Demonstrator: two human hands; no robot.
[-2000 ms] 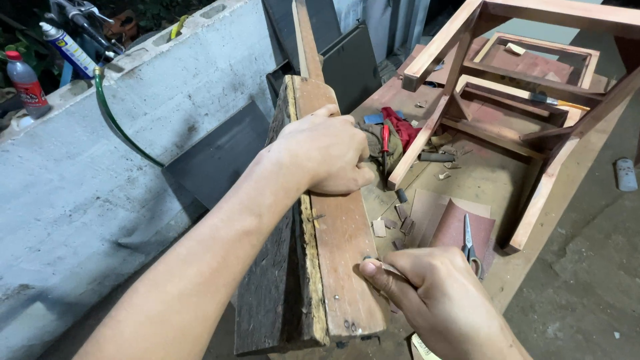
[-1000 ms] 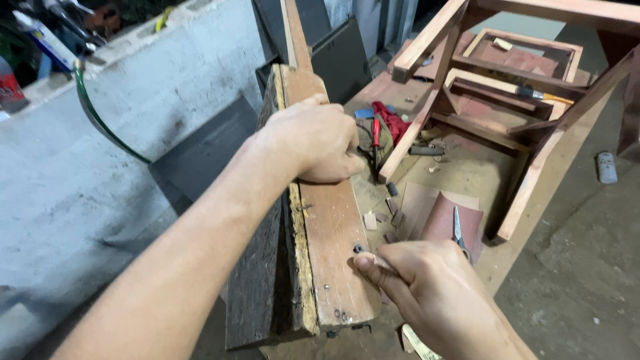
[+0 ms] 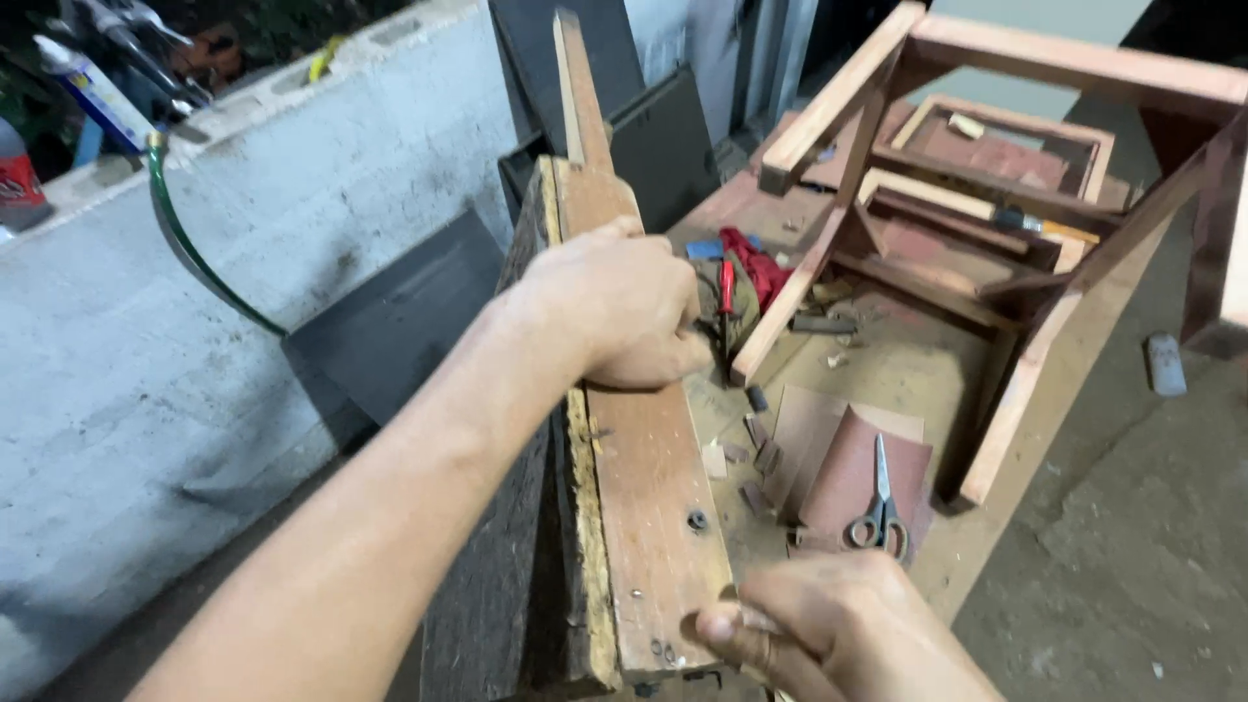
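Observation:
A long wooden board lies along a thick, rough-edged timber, its narrow far end reaching away from me. My left hand presses down on the board's middle with its fingers curled around the far side. Beside the board's near right edge is my right hand, slightly blurred, with thumb and forefinger pinched together. Something pale and small seems to be between them, too unclear to name. A small dark ring-shaped piece sits on the board above my right hand, and several small metal bits lie near the board's near end.
Right of the board, scissors rest on reddish sandpaper. A wooden frame with legs stands on the worktable, a paintbrush within it. A red-handled tool lies by a red cloth. A low white wall runs along the left.
My right hand has moved toward the near end of the board, away from the dark ring-shaped piece. My left hand stays on the board's middle.

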